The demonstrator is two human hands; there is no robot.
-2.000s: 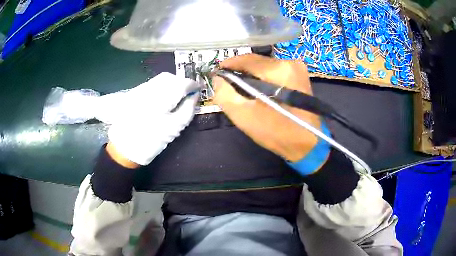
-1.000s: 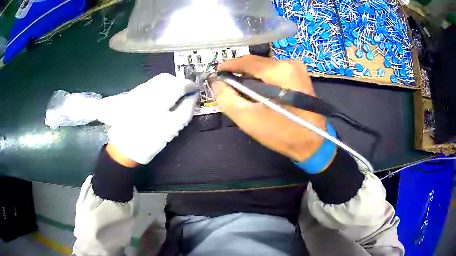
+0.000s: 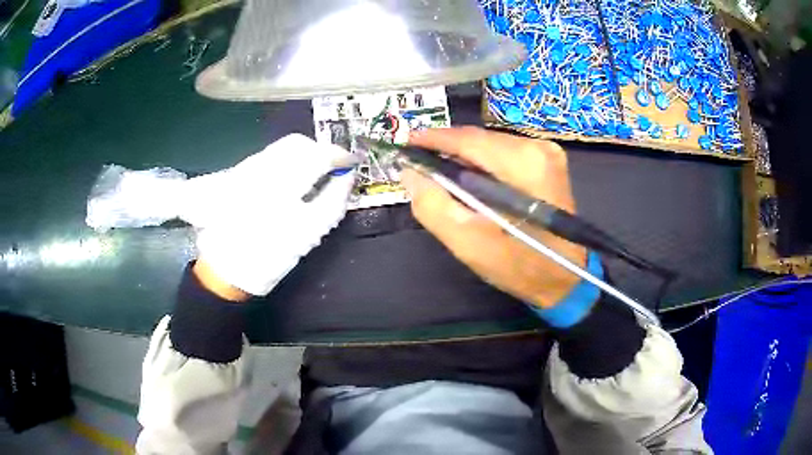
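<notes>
An open white power-strip housing [image 3: 367,200] lies in front of me, with small metal parts and thin red and green wires inside. My left hand [image 3: 267,213], in a white glove, is at its left edge, closed around a thin dark-and-blue item [image 3: 328,182]. My bare right hand [image 3: 499,213] reaches over its right side and holds a black soldering iron [image 3: 512,197], pointing left into the housing. A whitish solder feed tube [image 3: 534,244] runs along the iron. The fingers and iron hide part of the housing, and the exact contact at the tip is unclear.
A clear fume hood [image 3: 356,89] with bright glare hangs just above the housing. A cardboard tray [image 3: 663,142] of blue discs is at the back right. A crinkled clear plastic bundle [image 3: 138,197] lies left on the dark-green bench [image 3: 98,129]. A black mat [image 3: 401,293] lies under the housing.
My right hand and the iron have moved slightly right and down, uncovering more of the housing's wires and right side. My left hand stays almost in place, holding the same thin item.
</notes>
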